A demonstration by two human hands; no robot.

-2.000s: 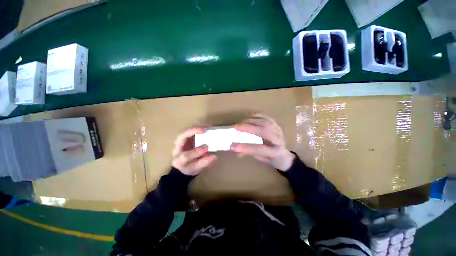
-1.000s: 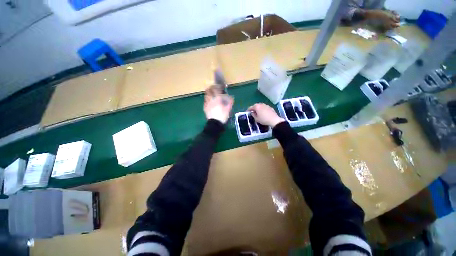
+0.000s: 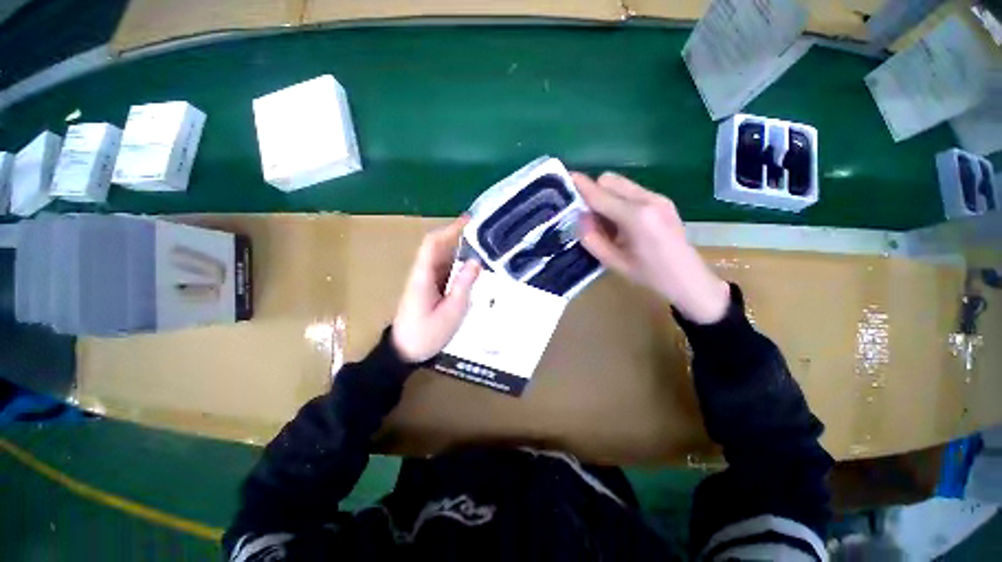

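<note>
A white inner tray (image 3: 535, 227) with black devices in its recesses is held tilted over the bench in front of me. A white box sleeve (image 3: 500, 334) with a black band at its lower end lies against the tray's lower side. My left hand (image 3: 431, 294) grips the left side of the tray and sleeve, thumb on the front. My right hand (image 3: 645, 235) is at the tray's upper right corner, its fingers on the tray's edge; the fingertips are slightly blurred.
Closed white retail boxes (image 3: 307, 133) stand on the green belt (image 3: 483, 110) at left. Another filled tray (image 3: 766, 161) and upright printed white panels (image 3: 747, 53) are at right. A stack of open sleeves (image 3: 126, 274) lies on the cardboard-covered bench (image 3: 769, 362) at left.
Both hands have come back from over the belt to above the bench. They now hold a filled tray and a sleeve together. The view has tilted down.
</note>
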